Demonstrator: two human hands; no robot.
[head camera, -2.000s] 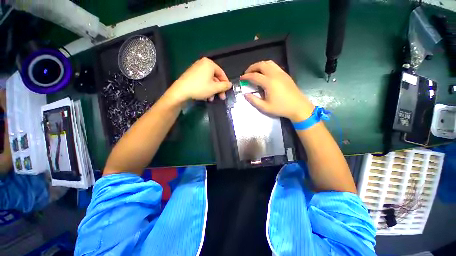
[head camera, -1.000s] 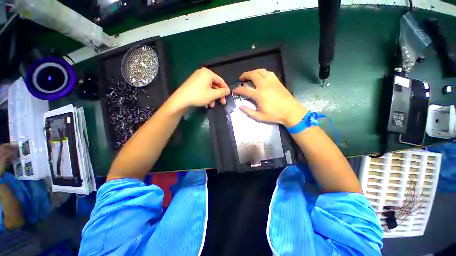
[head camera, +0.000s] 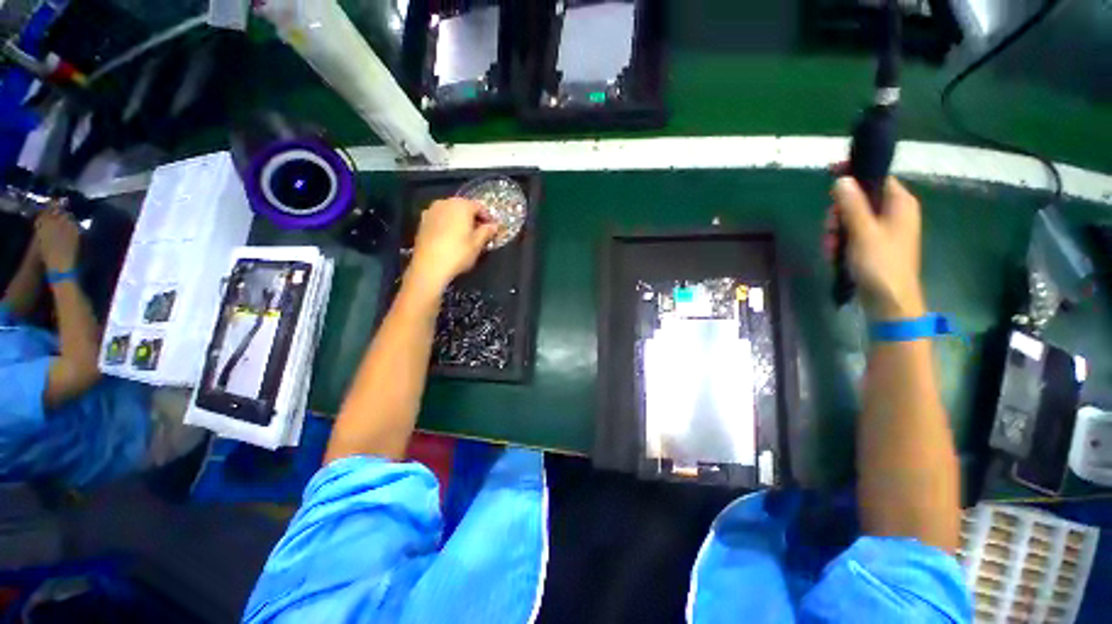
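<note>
My left hand (head camera: 454, 235) is at the round screw dish (head camera: 504, 205), its fingertips over the near left side of the screws; whether it pinches a screw is too small to tell. My right hand (head camera: 880, 238) is closed around the black electric screwdriver (head camera: 873, 152), held upright with the tip down, right of the carrier tray. The open tablet unit (head camera: 700, 396) lies in the black carrier tray (head camera: 618, 366), its circuit board strip at the far end. No hand touches it. The black parts tray (head camera: 522, 293) holds the dish and a heap of small black parts (head camera: 472, 332).
A white rail (head camera: 634, 155) crosses behind, with two more tablet units (head camera: 589, 55) beyond it. A purple-rimmed round object (head camera: 300, 183), white tray stack (head camera: 262, 341) and blister tray (head camera: 171, 280) are left. A black boxy device (head camera: 1022, 396) and compartment tray (head camera: 1027, 563) are right. Another person's arm (head camera: 71, 323) shows far left.
Both hands have left the tablet unit. My left hand has moved left to the screw dish; my right hand has taken hold of the screwdriver. The camera view has shifted, showing more beyond the rail.
</note>
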